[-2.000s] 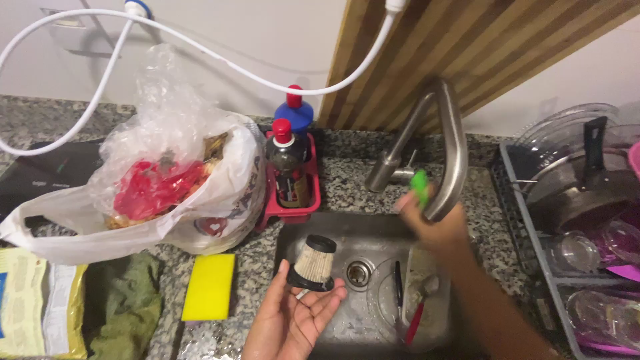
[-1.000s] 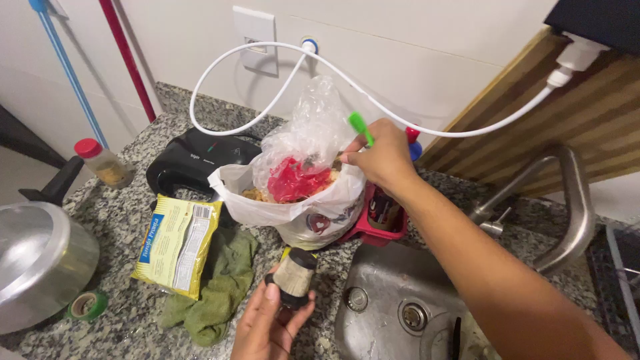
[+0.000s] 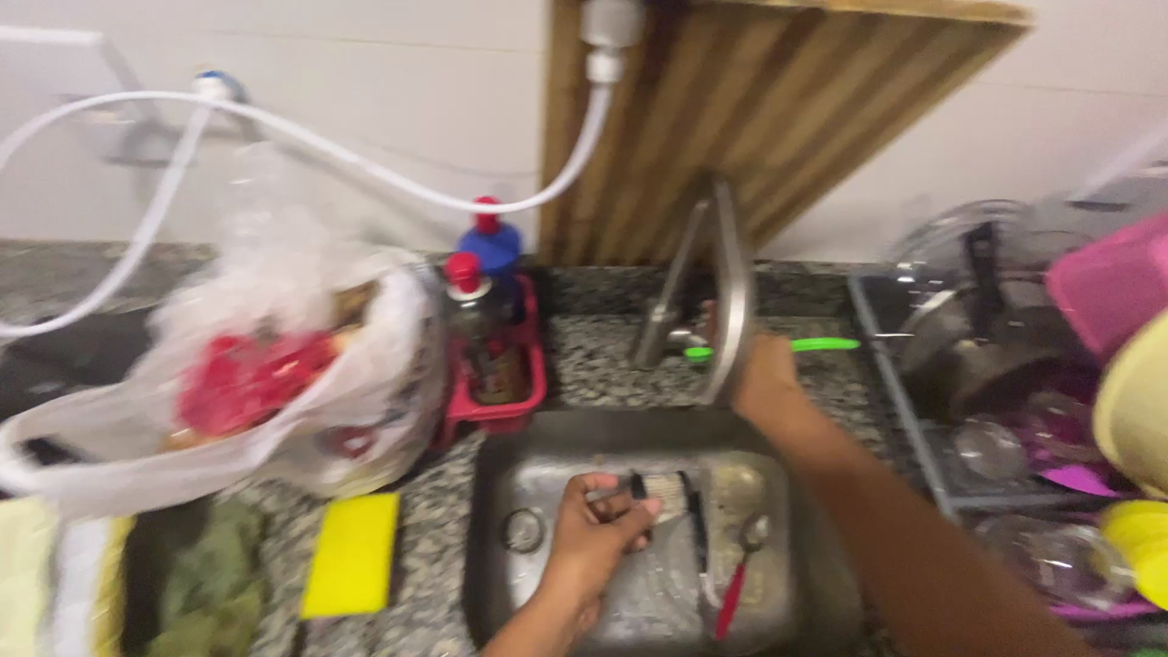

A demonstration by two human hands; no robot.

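My left hand (image 3: 598,538) holds a small pleated filter with black end rims (image 3: 664,493) on its side over the steel sink (image 3: 630,438). Behind the curved steel faucet (image 3: 733,292), my right hand (image 3: 765,370) is partly hidden; a bright green handle (image 3: 824,344) sticks out to its right and a green tip shows to its left, so the hand is closed on a green tool whose kind I cannot tell. In the basin lie a spoon with a red handle (image 3: 732,598) and a dark-handled utensil (image 3: 700,534).
Left of the sink are a yellow sponge cloth (image 3: 350,555), a green cloth (image 3: 214,566) and a full plastic bag (image 3: 365,401). Bottles stand in a red caddy (image 3: 538,365). A dish rack (image 3: 899,411) holds dishes at right. A white cord (image 3: 365,164) hangs above.
My right hand has gone from over the plastic bag to behind the faucet, with the green tool. The filter, upright earlier, now lies sideways in my left hand. The view has swung back right.
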